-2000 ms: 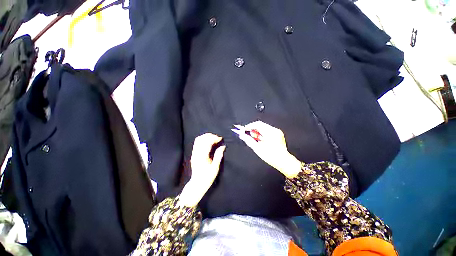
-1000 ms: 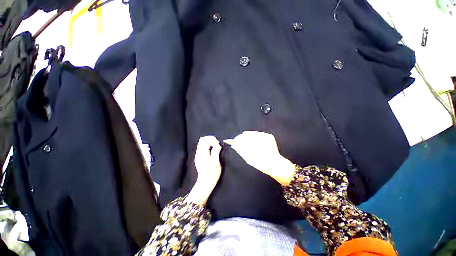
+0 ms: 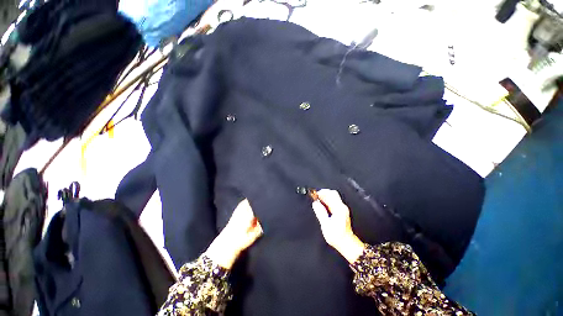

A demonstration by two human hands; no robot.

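A large navy double-breasted coat [image 3: 278, 80] lies front up before me, with several round buttons [image 3: 266, 150] in two columns. A strip of shiny lining [image 3: 370, 199] shows along its front edge. My left hand [image 3: 239, 231] rests on the coat at its lower left part; its fingertips are partly hidden, and I cannot tell if it grips the cloth. My right hand [image 3: 332, 216] is closed around small snips with a reddish part [image 3: 316, 197], beside the lowest visible button.
A second navy coat [image 3: 102, 247] on a hanger lies at the left. A dark garment pile [image 3: 68, 68] and a light blue bag [image 3: 163, 18] are at the upper left. A brown strip [image 3: 520, 102] lies at the right table edge. Blue floor [image 3: 512, 216] shows at the right.
The view has shifted, showing more of the coat's top, the pile and blue bag. My hands have moved apart, and the right one is now beside the lowest button. The snips' reddish part shows again.
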